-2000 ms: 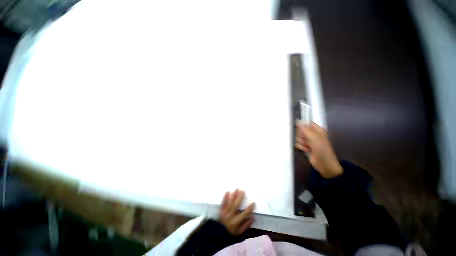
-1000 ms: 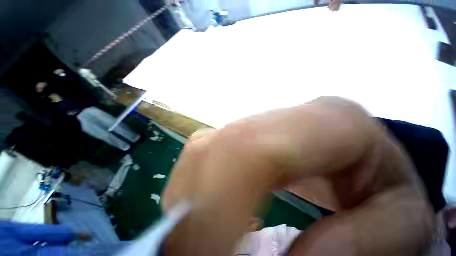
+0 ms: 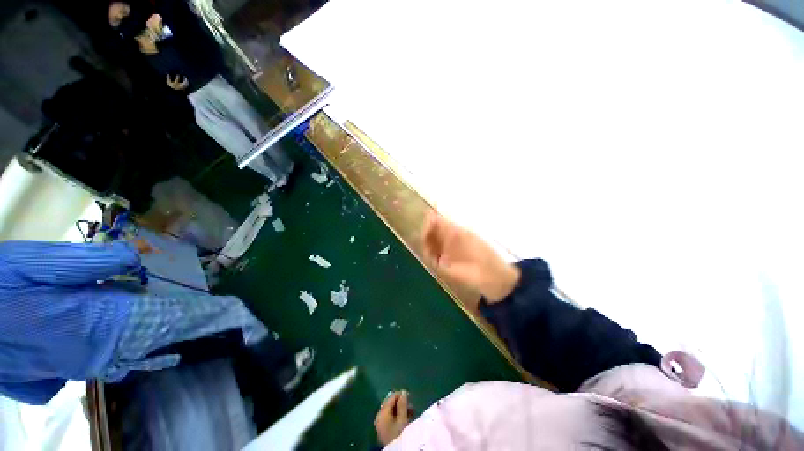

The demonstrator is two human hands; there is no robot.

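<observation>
A white fabric ply [image 3: 599, 150] covers the table on the right, overexposed. Its near border runs diagonally beside a wooden table edge [image 3: 385, 188] with a narrow yellowish strip. My right hand [image 3: 454, 251], in a dark sleeve, is over this edge beside the cloth border. It is blurred with bent fingers, and no held object can be made out. My left hand [image 3: 393, 417] is small at the bottom, low over the floor, with curled fingers and partly cut off by my pink clothing. A silver-grey rail [image 3: 284, 129] overhangs the table's far corner.
A person in a blue checked shirt [image 3: 62, 308] stands at left by another table. Another person in grey trousers [image 3: 231, 114] stands past the rail end. Fabric scraps [image 3: 339, 294] lie on the green floor [image 3: 379, 282]. A white pointed shape [image 3: 308, 410] is at the lower edge.
The view has swung left, from the lay end with the metal weight bar to the floor and rail. My right hand has left the bar; the large blurred arm close to the camera has dropped away.
</observation>
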